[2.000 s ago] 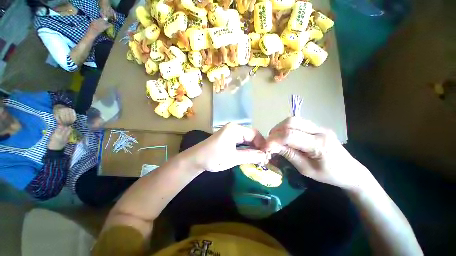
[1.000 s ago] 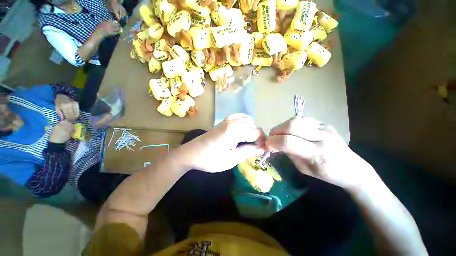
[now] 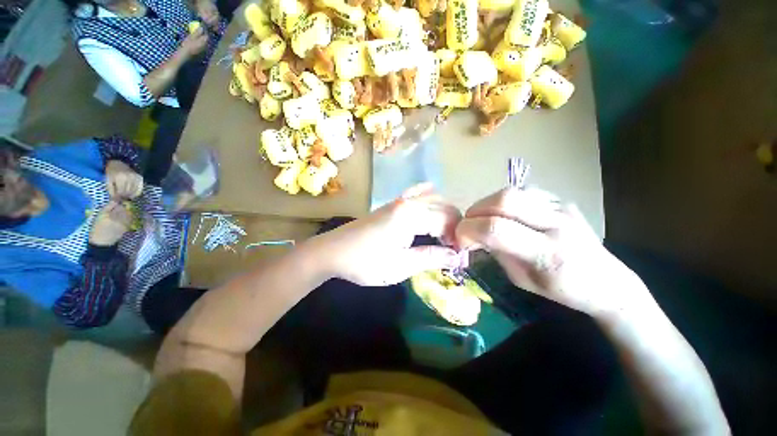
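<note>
A yellow plush keychain toy (image 3: 451,300) hangs below my fingertips over my lap, with a small metallic bit and purplish glare at its top. My left hand (image 3: 396,240) and my right hand (image 3: 524,237) meet with fingertips pinched together at the toy's upper end. A clear bag around the toy is hard to make out. A stack of empty poly bags (image 3: 402,174) lies at the near table edge, partly under my left hand. A bundle of white twist ties (image 3: 517,172) lies just beyond my right hand.
A large pile of yellow toys (image 3: 388,64) covers the far side of the table (image 3: 558,145). A shallow cardboard tray (image 3: 200,268) with scattered white ties is at the left. Two persons sit at the left. A green stool (image 3: 443,343) is below my hands.
The toy has turned and swung slightly below my fingertips. My hands stay pinched together at its top. The whole view has shifted slightly.
</note>
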